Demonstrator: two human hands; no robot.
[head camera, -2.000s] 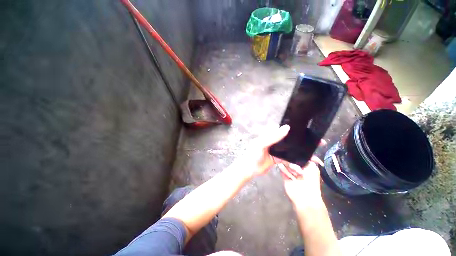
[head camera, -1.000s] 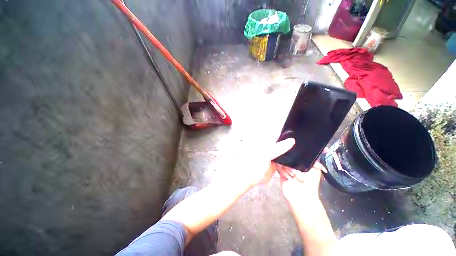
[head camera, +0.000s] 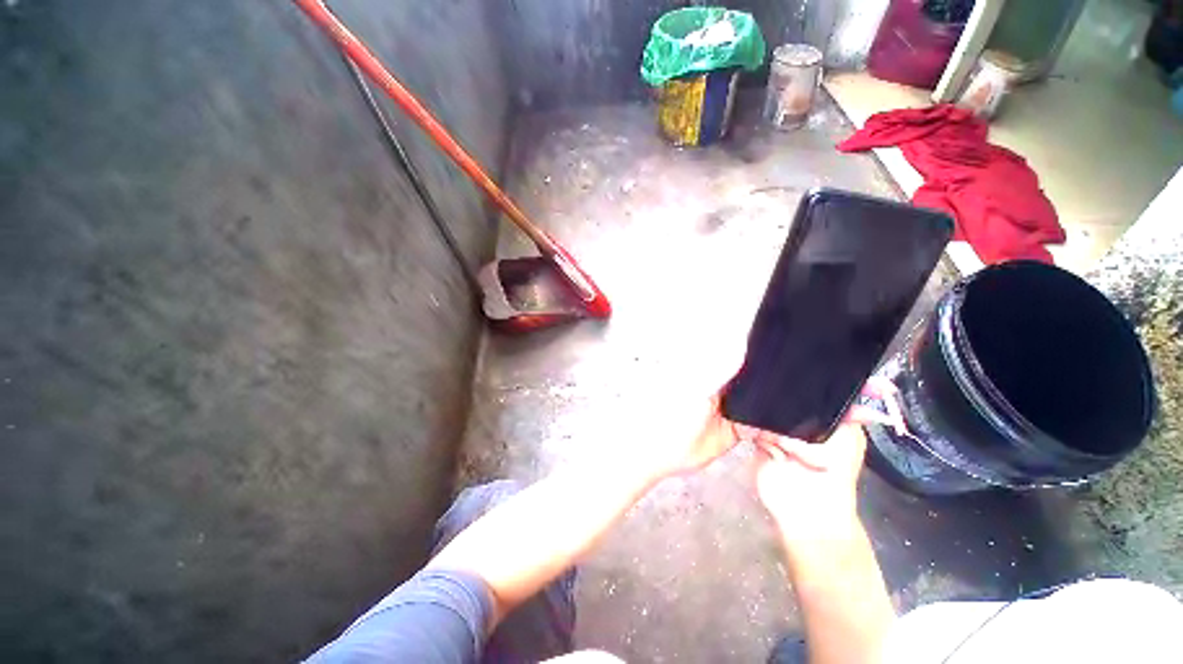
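A black smartphone (head camera: 843, 311) is held up in front of me, tilted, its dark glossy face towards me. My left hand (head camera: 694, 428) holds its lower left edge; the left thumb no longer lies visibly over the face. My right hand (head camera: 815, 474) is at the phone's bottom edge, its fingers partly hidden behind the phone. Whether the right hand also holds something else cannot be seen.
A black bucket (head camera: 954, 435) stands at the right. A dustpan (head camera: 532, 296) with a long red handle leans at the left wall. A green-lined waste bin (head camera: 701, 97), a small can (head camera: 793, 86) and a red cloth (head camera: 973, 182) lie farther back.
The phone and both hands have moved slightly right. The left thumb has moved off the phone's face to its edge.
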